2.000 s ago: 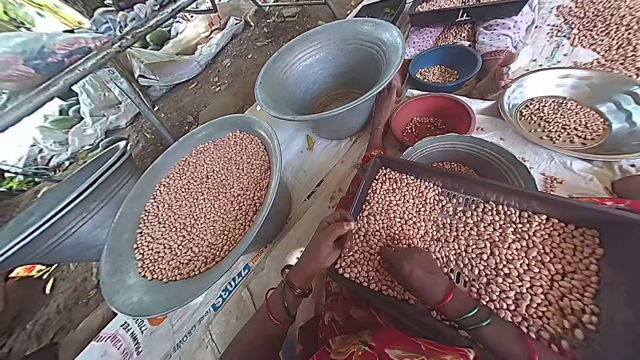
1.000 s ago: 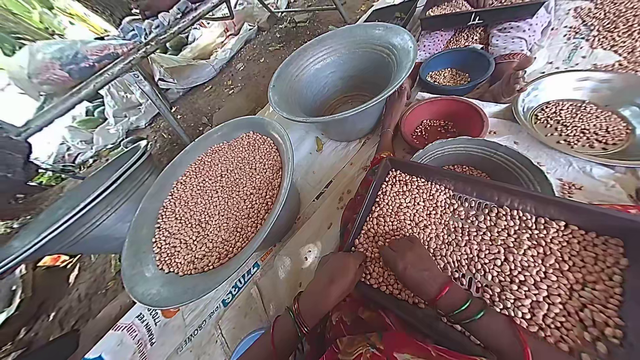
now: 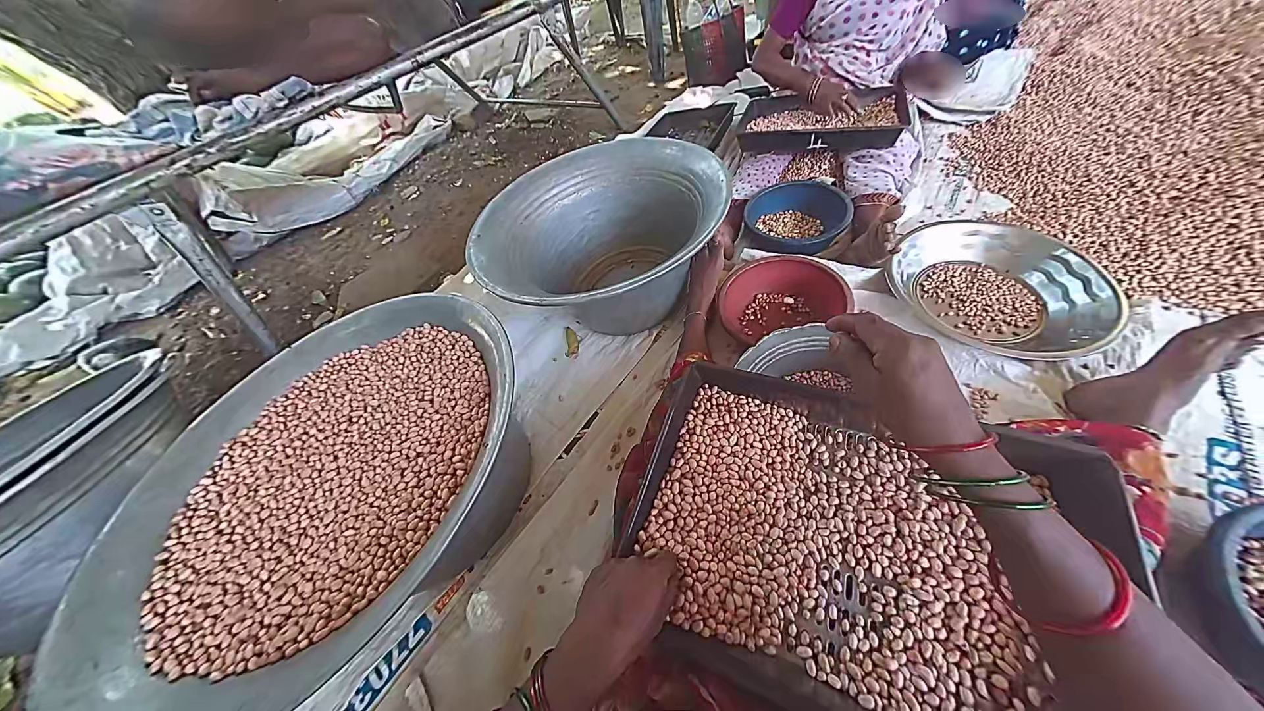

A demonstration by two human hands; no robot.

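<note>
A dark slotted tray full of shelled peanuts lies across my lap, with its slots showing between the nuts. At the tray's near left corner, my left hand grips the rim. My right hand is raised at the far rim, beside a grey metal bowl with some peanuts; its fingers are bent, and whether they hold anything is hidden. To the left a wide aluminium basin bears a big heap of peanuts. A second aluminium basin, with only its bare bottom showing, stands ahead.
A red bowl, a blue bowl and a steel dish hold peanuts. Across from me a person sits with a dark tray. Peanuts cover the sheet at upper right. A metal frame and stacked basins are at left.
My right hand has left the peanuts in the tray and moved up to the far rim. My left hand has moved from the nuts to the tray's left corner. The view has tilted up.
</note>
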